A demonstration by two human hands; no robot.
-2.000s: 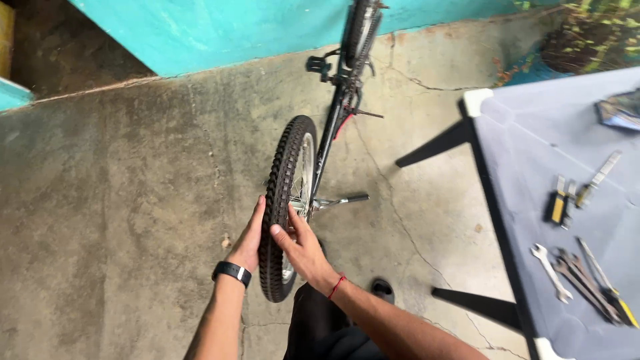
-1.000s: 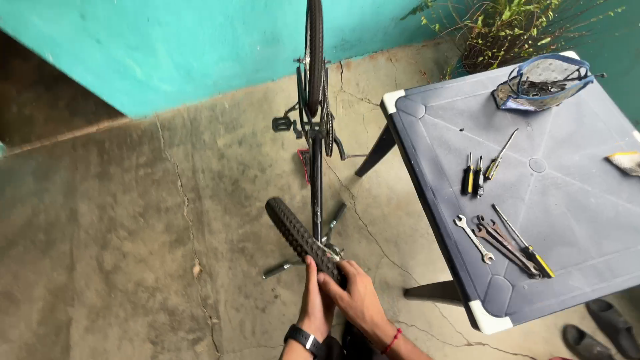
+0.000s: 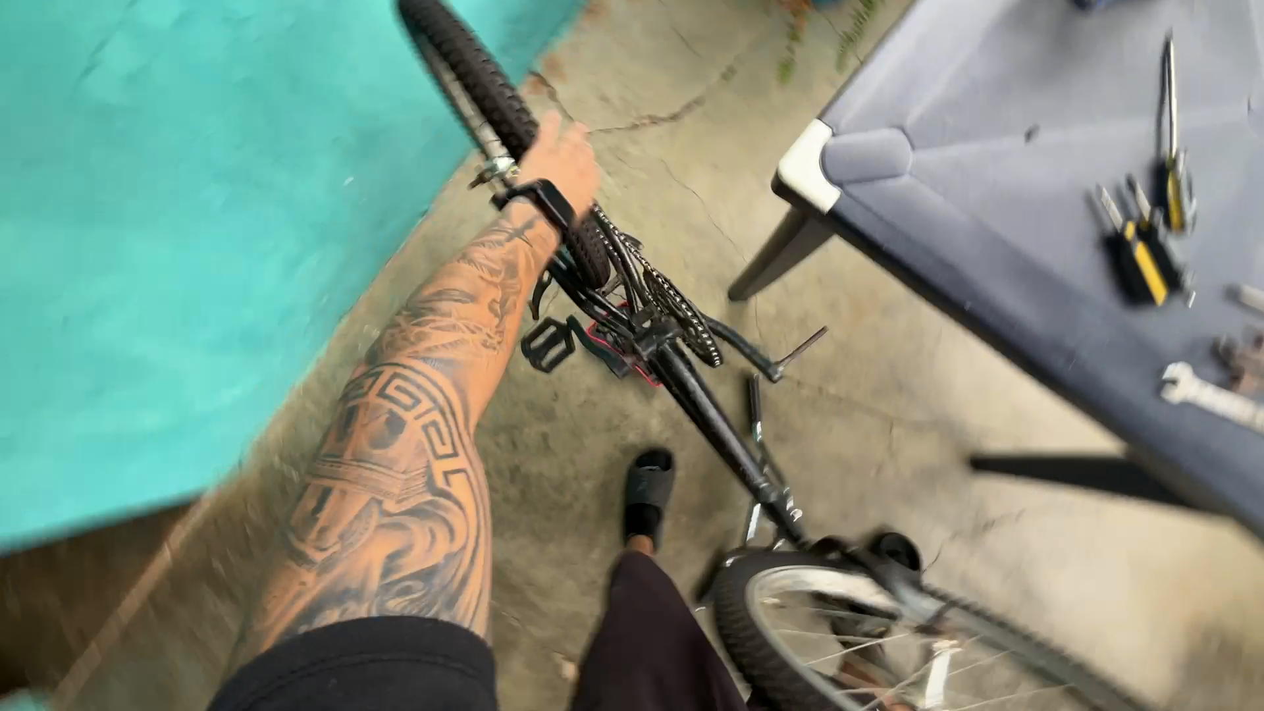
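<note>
My left hand (image 3: 563, 163) reaches to the far wheel, its fingers over the knobby tire (image 3: 484, 79); blur hides how firmly they touch. A black wristband sits on that wrist. The bicycle's black frame (image 3: 706, 415) runs from there toward me, with the chain (image 3: 671, 296), a pedal (image 3: 548, 345) and a crank arm (image 3: 748, 350) at its middle. At the lower right lies the near wheel (image 3: 736, 617), turned to show its rim and spokes. Some skin shows behind its spokes, perhaps my right hand, too hidden to read.
A grey plastic table (image 3: 928, 227) stands at right, bearing screwdrivers (image 3: 1141, 257) and an open-end wrench (image 3: 1215, 395). A turquoise wall (image 3: 197, 217) rises at left. My foot in a black slide sandal (image 3: 649, 484) is on the concrete floor beside the frame.
My left hand has left the near wheel, where both hands were, and is now at the far wheel. The near wheel has turned to show its side. The view has swung strongly.
</note>
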